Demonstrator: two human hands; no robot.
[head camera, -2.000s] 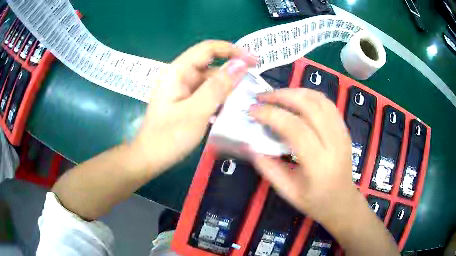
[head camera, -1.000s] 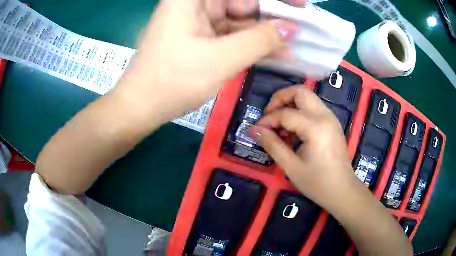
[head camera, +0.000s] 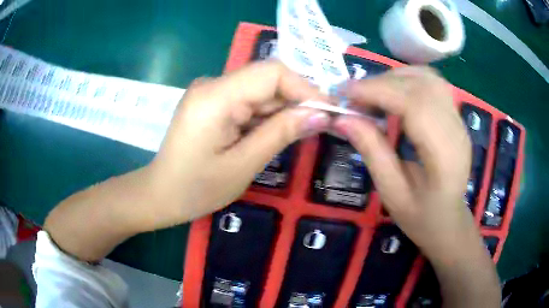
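My left hand (head camera: 241, 120) and my right hand (head camera: 415, 132) meet above the red phone tray (head camera: 293, 210). Both thumbs and forefingers pinch the folded edge of the label strip (head camera: 310, 39) between them. A printed part of the strip rises behind the fingertips, and another part trails off to the left behind my left hand. Black phones lie face down in the tray slots, such as the phone (head camera: 343, 171) just below my fingertips, which has silvery parts and a white printed patch at its lower end. Whether a small label is between my fingertips cannot be told.
A thick white label roll (head camera: 423, 30) with a brown core stands behind the tray at the upper right. A pale line crosses the green bench top (head camera: 150, 36). A dark object is cut off at the top right corner.
My right hand has risen from the upper left phone to the strip. My left hand has lowered, with the strip now edge-on at its fingertips. The tray appears shifted left in view.
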